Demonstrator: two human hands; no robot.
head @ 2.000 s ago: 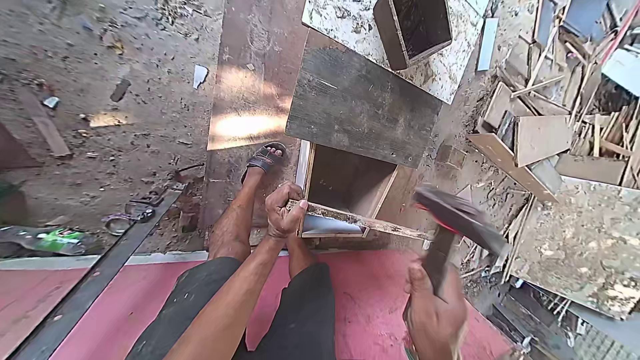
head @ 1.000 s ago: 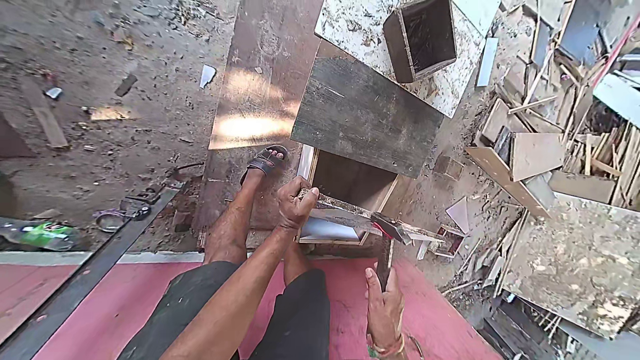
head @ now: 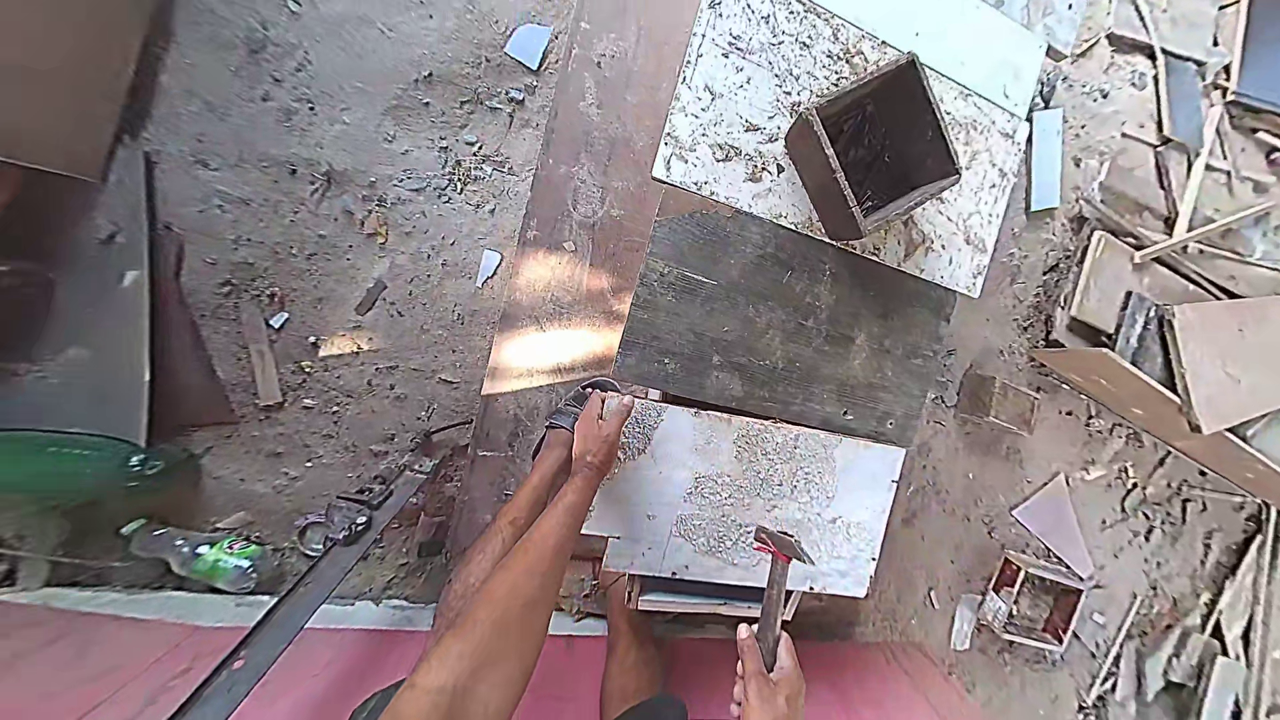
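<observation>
My left hand [head: 602, 432] grips the upper left edge of a white board [head: 750, 495] whose face has rough grey-brown patches. The board lies face up over a wooden box frame [head: 700, 600], hiding most of it; only the lower part shows beneath the near edge. In my right hand [head: 768, 680] is the handle of a hammer [head: 778, 560], its head over the lower right part of the board. Whether the head touches the board I cannot tell. A dark wooden panel [head: 785, 320] lies just beyond the board.
An open wooden box [head: 875, 150] sits on a stained white sheet [head: 740, 110]. Wood scraps [head: 1240, 360] are piled at the right, near a small broken box [head: 1032, 605]. At the left are a plastic bottle [head: 205, 558] and a long metal bar [head: 310, 600]. My sandalled foot [head: 568, 412] is beside the board.
The white board, earlier seen nearly edge-on at the open box frame, now lies with its broad face up over it. My left hand remains at its left end; the hammer has moved off its edge.
</observation>
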